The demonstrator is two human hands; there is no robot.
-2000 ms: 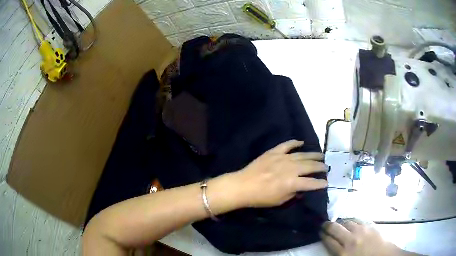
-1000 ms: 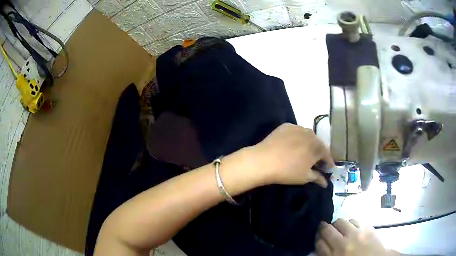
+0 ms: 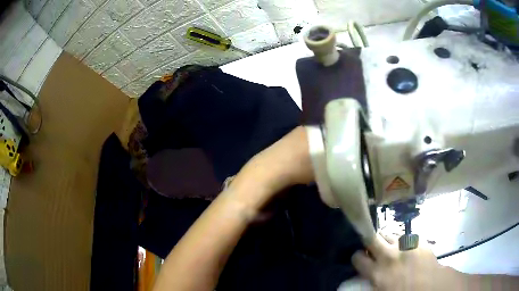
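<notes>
The dark garment [image 3: 227, 113] lies in folds left of the sewing machine [image 3: 444, 113], one edge reaching the needle area. A dull brown-purple patch [image 3: 185, 173] and some mottled lining [image 3: 136, 142] show on it. My left forearm crosses the garment, and my left hand [image 3: 301, 156] goes behind the machine head, which hides its fingers. My right hand [image 3: 392, 264] is below the needle area at the garment's edge, blurred and partly behind the small ridged knob [image 3: 408, 241]. Its grip cannot be made out clearly.
A tan cardboard sheet [image 3: 57, 170] stands at the left, with a yellow plug holder [image 3: 10, 156] beyond it. A yellow-green and black screwdriver [image 3: 207, 38] lies by the white brick-pattern wall [image 3: 244, 23]. A dark thin tool [image 3: 477, 193] is right of the needle.
The view has shifted right and closer to the machine. My left hand has moved from on top of the garment to behind the machine head. My right hand has moved up towards the needle area.
</notes>
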